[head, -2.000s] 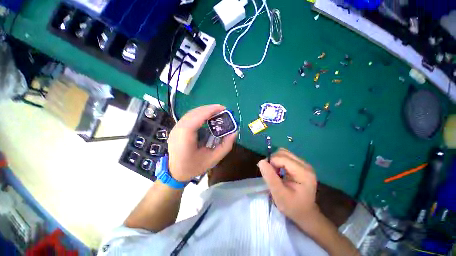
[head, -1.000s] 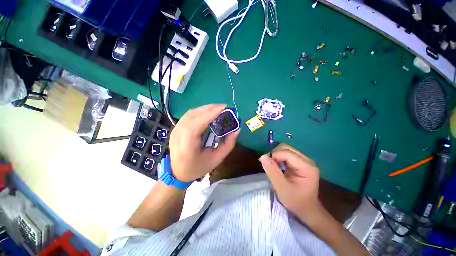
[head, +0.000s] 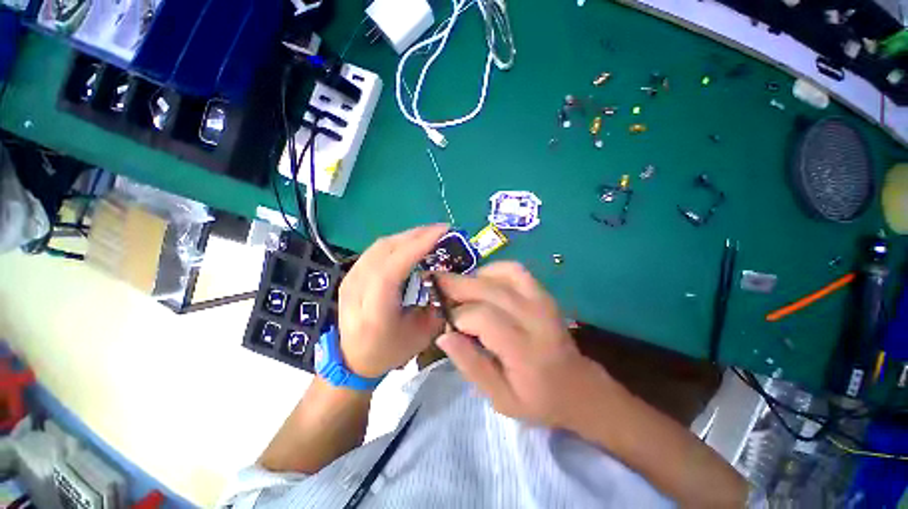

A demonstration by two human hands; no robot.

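Note:
My left hand [head: 383, 298] holds a small square smartwatch [head: 450, 254] with a dark face and pale rim between thumb and fingers. My right hand [head: 508, 338] grips a small thin dark piece [head: 438, 300] at the watch's lower edge; what it is cannot be told, and my fingers partly hide it. A white, notched board piece [head: 516, 210] lies on the green mat beyond my hands. A yellow battery [head: 488, 241] lies beside it, close to the watch in view.
A black parts tray [head: 290, 299] is left of my left hand. A white power strip [head: 332, 129] and looped USB cable [head: 436, 136] are upper left. Small parts, tweezers [head: 725, 298], an orange stick [head: 811, 297] and a round dark dish [head: 834, 169] lie right.
My right hand has moved left and up to the watch, bringing the dark piece to its lower edge. My left hand still holds the watch. The whole view has shifted slightly.

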